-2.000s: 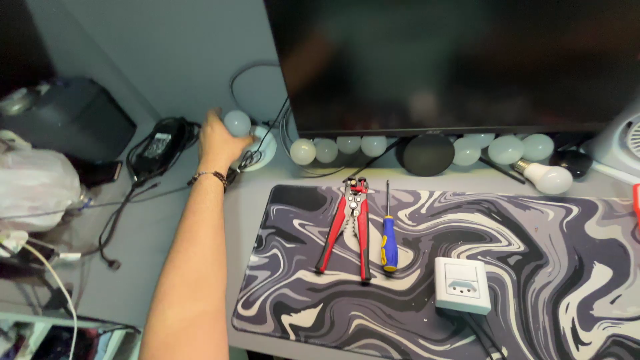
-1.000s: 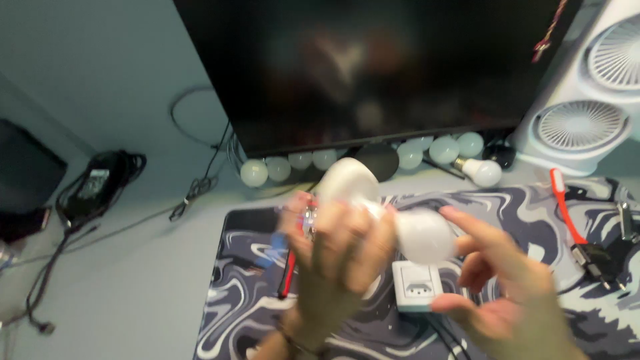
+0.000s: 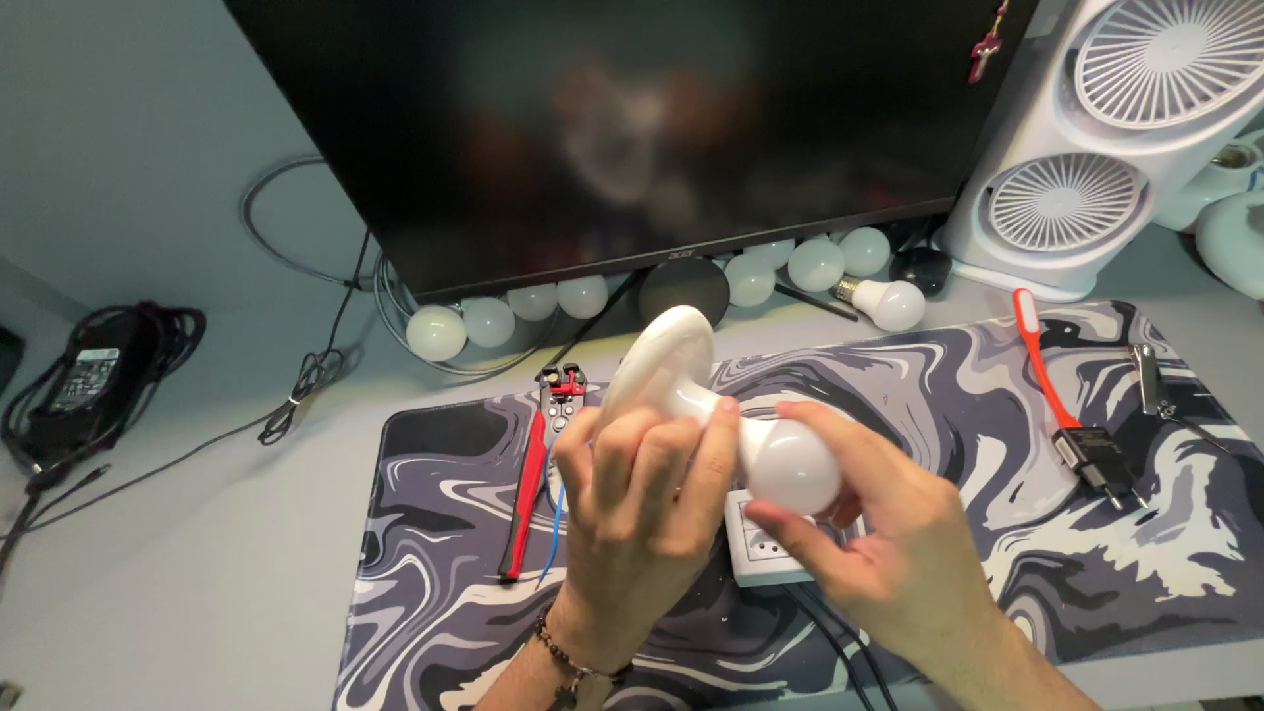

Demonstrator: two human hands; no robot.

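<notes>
Near the middle of the head view, my left hand (image 3: 647,494) grips a white lamp holder with a round base (image 3: 671,355), which is tilted. My right hand (image 3: 879,523) has its fingers around a white light bulb (image 3: 793,466), whose neck points to the holder. Whether its thread sits in the holder is hidden. Below the bulb, a white socket box (image 3: 755,543) with black cables lies on the marbled desk mat (image 3: 454,583). Wire strippers with red handles (image 3: 528,494) lie left of my left hand, beside a thin blue piece, partly hidden.
Several bulbs (image 3: 436,333) line the foot of a monitor (image 3: 642,128); one bulb (image 3: 889,304) lies on its side. A white fan unit (image 3: 1066,197) stands right. A red USB lamp in a black adapter (image 3: 1086,449) and nail clippers (image 3: 1147,380) lie on the mat. A power adapter (image 3: 89,375) lies left.
Two seconds ago my left hand was at the back left by a bulb and a round white base, with my right hand out of view. Both hands are now together over the mat. The view has shifted.
</notes>
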